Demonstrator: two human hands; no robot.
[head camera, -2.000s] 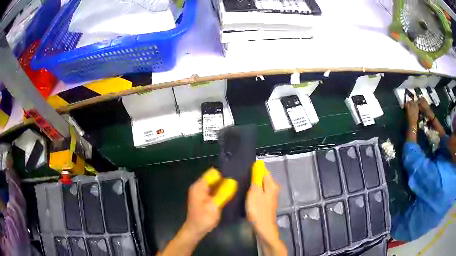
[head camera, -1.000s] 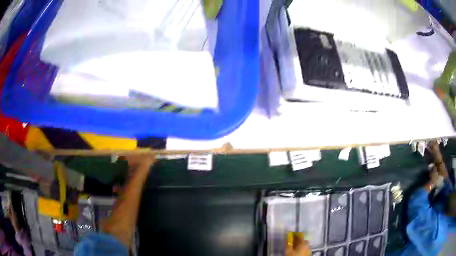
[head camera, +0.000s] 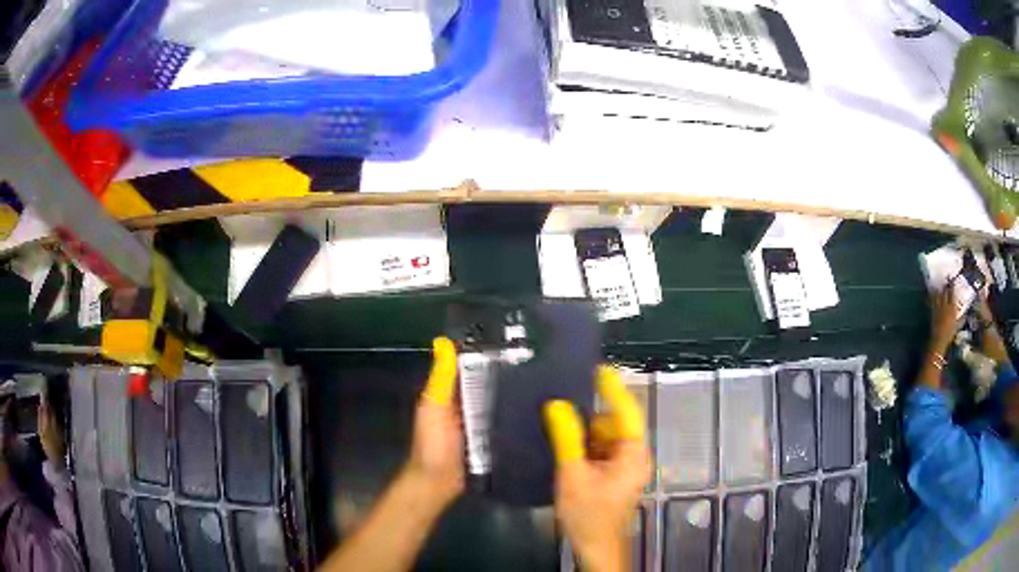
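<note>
My left hand (head camera: 430, 430), with a yellow cot on the thumb, holds a black smartphone (head camera: 476, 419) with camera lenses at the top and a white label below. My right hand (head camera: 603, 458), with yellow cots on its fingers, holds a plain dark back cover (head camera: 548, 391). The cover overlaps the right part of the phone's back. Whether the two parts touch is not clear. The phone and cover are above the dark mat between two grey blister trays.
The right blister tray (head camera: 684, 430) and left blister tray (head camera: 105, 436) hold dark covers. Open white boxes with phones stand on the green conveyor (head camera: 492, 279). A yellow emergency stop box (head camera: 140, 341) is at left, a blue basket (head camera: 257, 117) above. A person in blue (head camera: 944, 469) works at right.
Both hands are now together in the middle with a phone and a cover; before, my left arm reached to the conveyor and my right hand to the tray. The view has tilted down.
</note>
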